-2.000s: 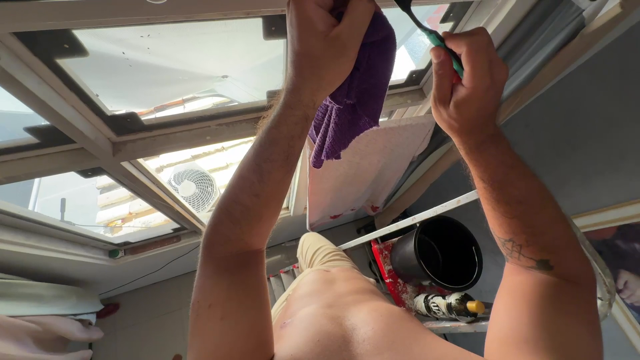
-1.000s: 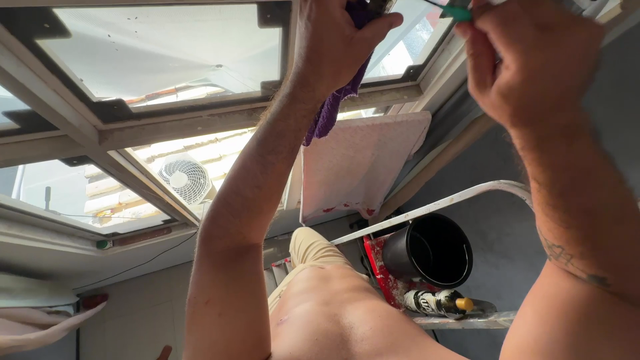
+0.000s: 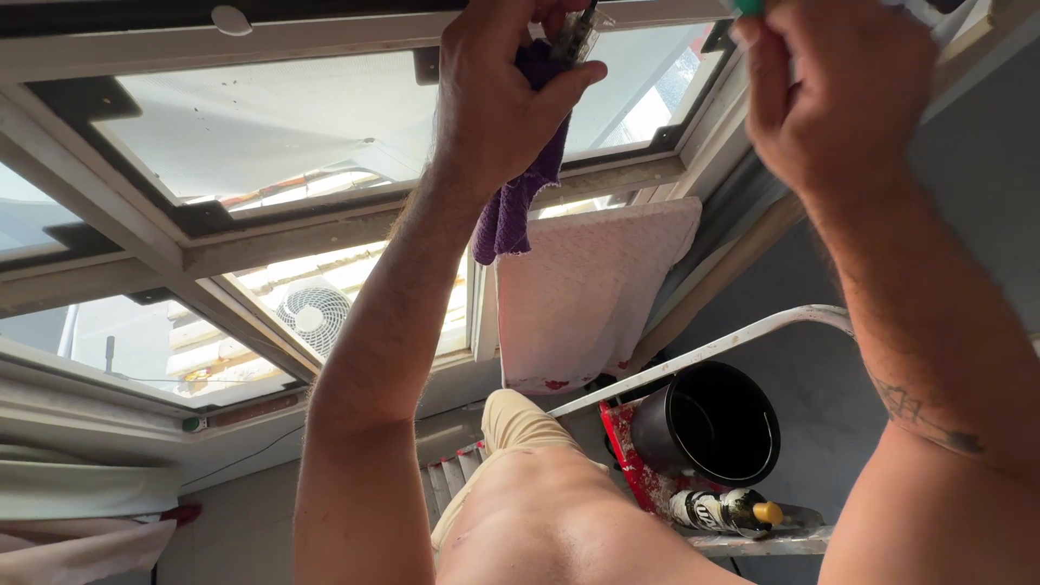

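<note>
My left hand (image 3: 504, 89), at the top middle in front of the window, holds a bunched purple cloth (image 3: 520, 191) that hangs below the palm. A small clear and dark object (image 3: 578, 36) shows at its fingers; its kind cannot be made out. At the top right my right hand (image 3: 837, 81) is closed around a tool with a green handle (image 3: 748, 6), whose far end lies outside the view. The white-framed window (image 3: 292, 236) with dark corner pieces spans the upper left.
A black bucket (image 3: 705, 422) rests on a red, paint-spattered ladder platform (image 3: 630, 459), beside a bottle with a yellow cap (image 3: 723, 512). The ladder's white rail (image 3: 699, 353) curves past them. A pale board or cloth (image 3: 593, 292) hangs by the window. Curtains (image 3: 81, 496) are at lower left.
My right hand has moved up and to the right with the green-handled tool. The purple cloth, earlier spread more widely, now hangs narrower below my left hand, where the small object has come into sight.
</note>
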